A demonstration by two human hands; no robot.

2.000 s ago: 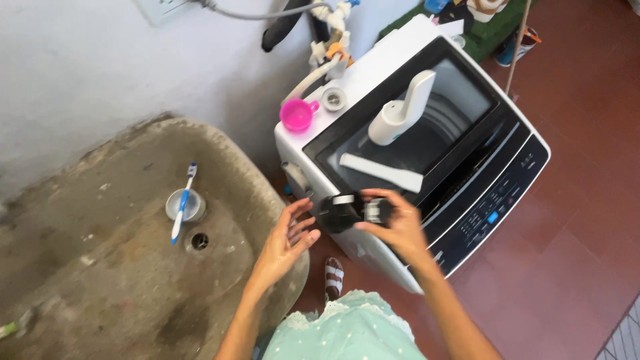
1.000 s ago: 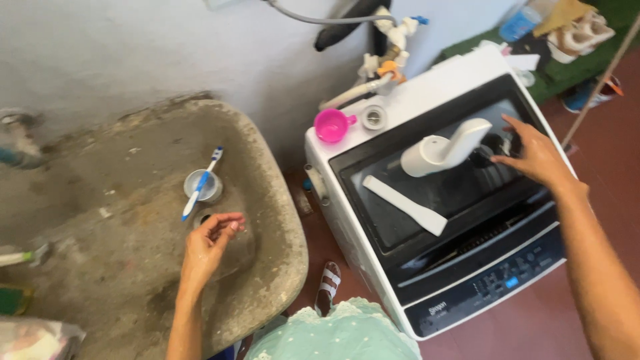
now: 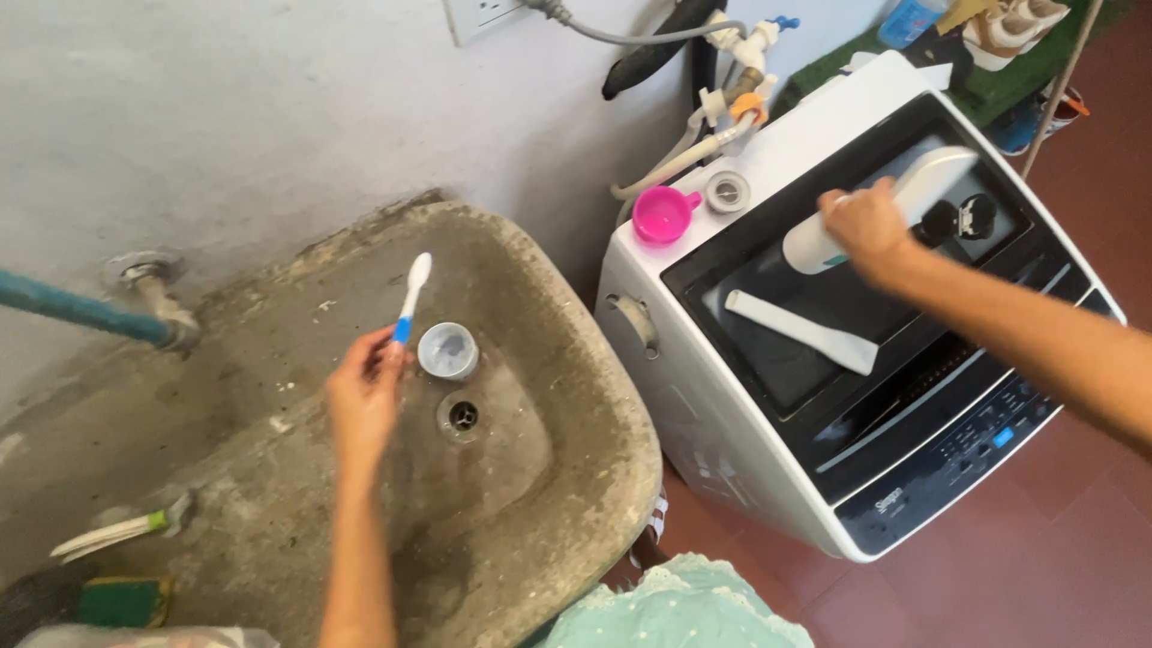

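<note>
My left hand (image 3: 369, 387) grips a white and blue toothbrush (image 3: 414, 292) upright above the concrete sink (image 3: 576, 378). Just right of it, a small cup (image 3: 448, 351) with greyish content sits near the drain (image 3: 463, 415). My right hand (image 3: 868, 225) is on the body of a white handheld appliance (image 3: 810, 246) on the washing machine's dark lid (image 3: 765, 279); its fingers are partly hidden. Beyond my right wrist lie black parts (image 3: 975, 217). A flat white plastic nozzle piece (image 3: 801, 331) rests on the lid nearer me.
A pink cup (image 3: 662, 215) and a round metal strainer (image 3: 727, 192) stand on the machine's rear left corner. Hoses and a valve (image 3: 747, 108) are behind. A small brush (image 3: 117, 531) and a green scouring sponge (image 3: 124, 601) lie at the sink's left; a blue pipe (image 3: 81, 308) juts in.
The black item my right hand held two seconds ago now lies on the lid, and that hand has moved to the white appliance. My left hand has picked up the toothbrush, which earlier lay across the cup.
</note>
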